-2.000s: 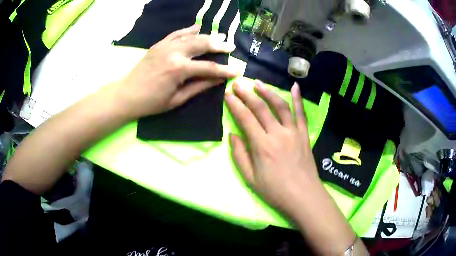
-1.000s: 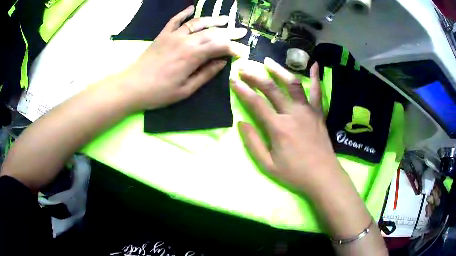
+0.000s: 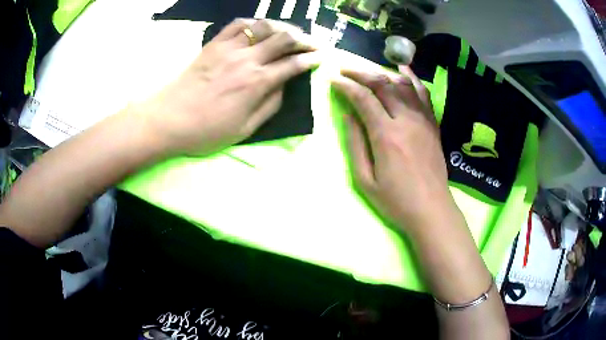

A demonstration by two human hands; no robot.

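The neon yellow-green panel (image 3: 286, 212) lies across the table in front of me, glaring almost white. My left hand (image 3: 232, 86) presses on the plain black piece (image 3: 292, 113), its fingertips near that piece's right edge. My right hand (image 3: 399, 139) lies on the neon panel, fingers bent, fingertips just below the machine head. Neither hand visibly grips anything. The printed black piece (image 3: 482, 156) with yellow hat and white lettering lies right of my right hand. White stripes (image 3: 289, 8) on black run above my left hand. The needle area is hard to make out.
The white sewing machine (image 3: 525, 33) with its blue-lit screen (image 3: 581, 113) stands at upper right, a round knob (image 3: 399, 50) near my right fingertips. An orange-red stick (image 3: 527, 239) and red-handled scissors (image 3: 551, 229) lie at right. Black and neon pieces (image 3: 20, 40) are at upper left.
Both hands and the fabric have moved up towards the machine. The plain and printed black pieces sit higher. My right hand has also moved rightward, and its fingers are more bent.
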